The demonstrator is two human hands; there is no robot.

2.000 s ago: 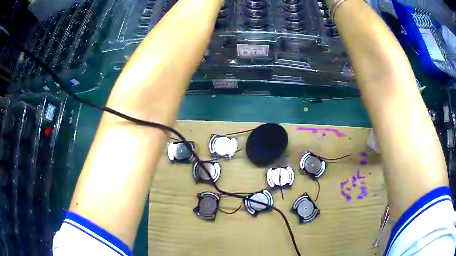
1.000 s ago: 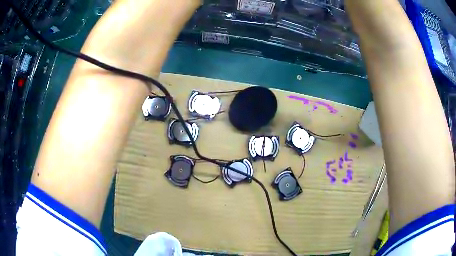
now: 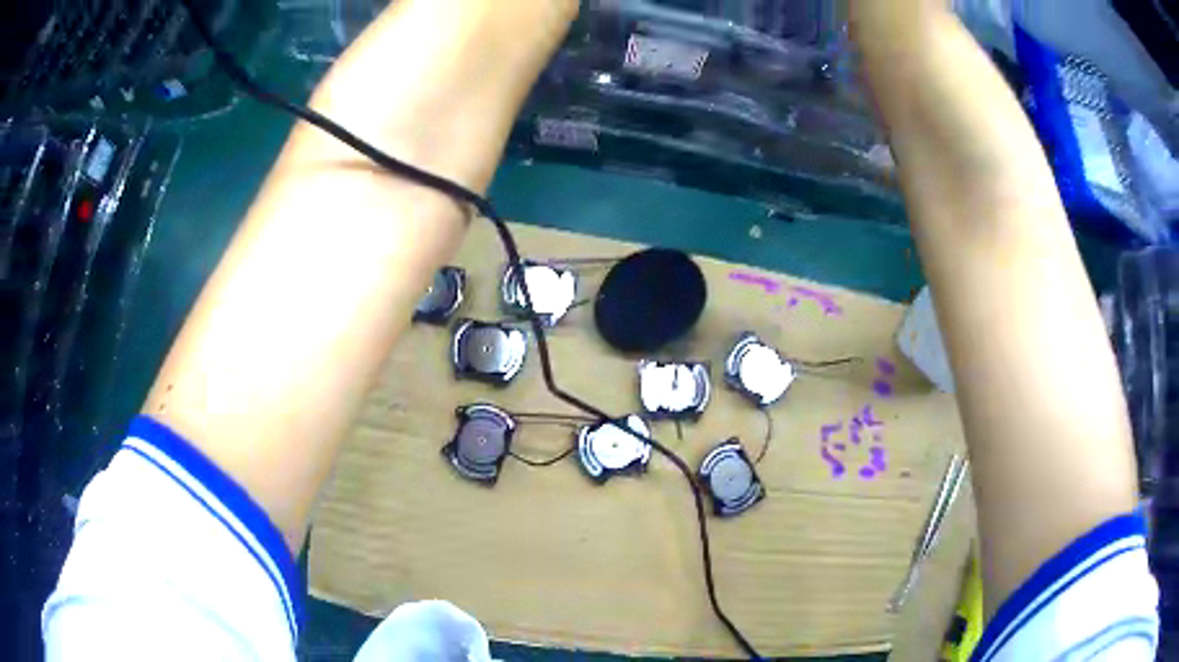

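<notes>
Several small round speaker modules with dark eared housings and thin leads lie on tan cardboard [image 3: 582,556]. One dark-faced module [image 3: 485,444] is at the left, one [image 3: 732,477] at the lower right, and one bright-faced module [image 3: 760,369] at the right. A round black pad [image 3: 650,300] lies behind them. Both my forearms reach forward over the cardboard's sides. Both my hands are beyond the top edge of the picture, so what they hold is hidden. My left forearm partly covers the leftmost module [image 3: 441,294].
A black cable [image 3: 543,349] crosses my left forearm and the cardboard. Silver tweezers [image 3: 930,533] and a yellow tool [image 3: 962,627] lie at the right. Clear trays [image 3: 763,142] stand at the back, more at the left [image 3: 78,336]. A blue bin [image 3: 1063,129] is at the far right.
Since the earliest frame, the cardboard and modules appear higher in view, and the tweezers and yellow tool show more. The cable has shifted across my left forearm. My hands stay out of view.
</notes>
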